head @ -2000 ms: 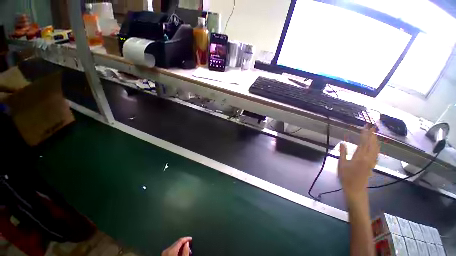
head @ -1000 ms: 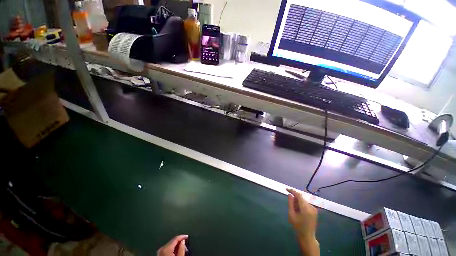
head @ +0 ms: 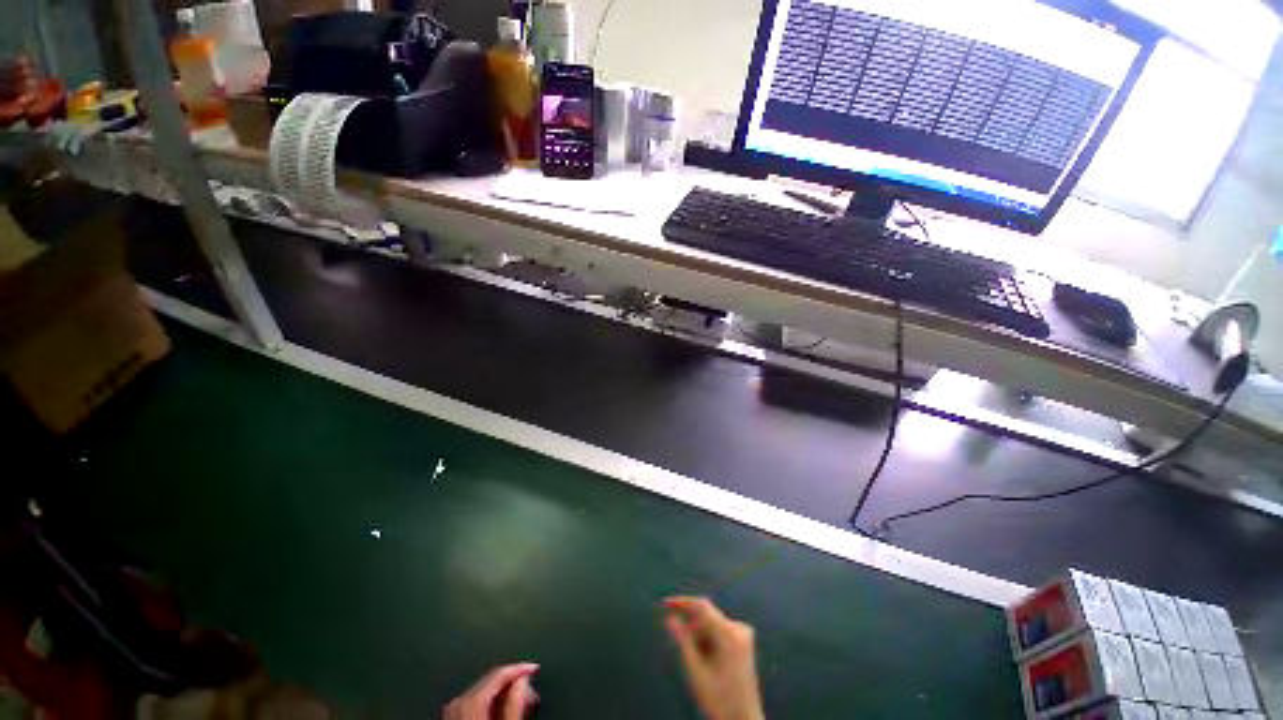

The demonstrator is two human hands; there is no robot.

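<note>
My left hand (head: pixel 493 693) is at the bottom edge of the view, low over the green bench top (head: pixel 303 492), partly cut off, fingers curled; whether it holds anything does not show clearly. My right hand (head: pixel 718 661) is to its right over the green surface, fingers bent with thumb and forefinger close together; no object shows in it. A block of small product boxes (head: pixel 1147 640) stands at the bottom right, white faces up, red and blue pictures on the side facing left. Neither hand touches the boxes.
Behind the bench runs a black belt (head: pixel 563 366) with a cable (head: pixel 985 498) across it. The raised shelf holds a label printer (head: pixel 408 120), phone (head: pixel 567 124), keyboard (head: pixel 844 253), mouse (head: pixel 1093 311), scanner (head: pixel 1230 342) and monitor (head: pixel 943 99). An open carton (head: pixel 85 338) is far left.
My right hand has come down from near the keyboard, moving left to over the green surface. My left hand has barely moved. The monitor now shows rows of a table, and the view has shifted slightly.
</note>
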